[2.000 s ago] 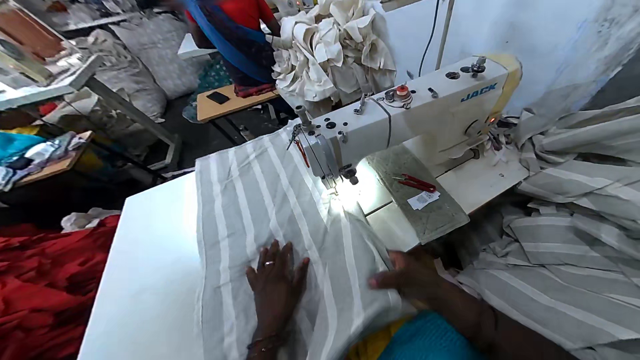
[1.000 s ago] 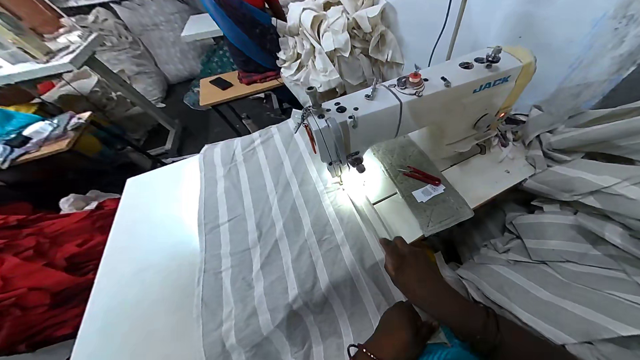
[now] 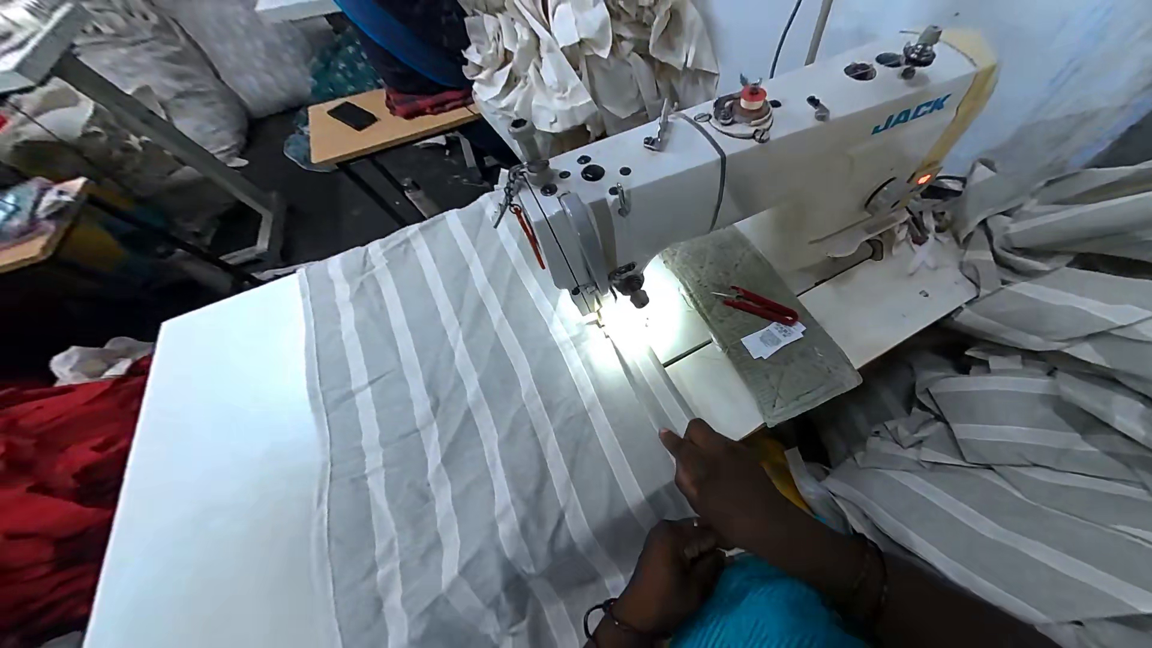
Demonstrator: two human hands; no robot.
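Observation:
Grey fabric with white stripes (image 3: 468,396) lies over the white table and runs under the needle area of a Jack sewing machine (image 3: 774,153), whose lamp lights the cloth. My right hand (image 3: 724,472) pinches the folded right edge of the fabric, below the presser foot and nearer to me. Close to my body, my left hand (image 3: 670,571) is closed on the near part of the same edge, partly under my right wrist. Red thread snips (image 3: 760,306) and a small white printed label (image 3: 772,338) rest on a grey-green pad (image 3: 765,360) right of the needle.
More striped fabric (image 3: 1017,432) is heaped at the right. Red cloth (image 3: 63,495) lies beyond the table's left edge. Behind the machine are a pile of cream cloth (image 3: 585,63), a wooden bench (image 3: 396,126) with a phone (image 3: 352,115), and a person's blue and dark clothing (image 3: 409,45).
Two seconds ago my left hand lay spread on the cloth; it has moved right and toward my body, beside my right hand, and closed on the edge. The folded edge now runs straight from the needle.

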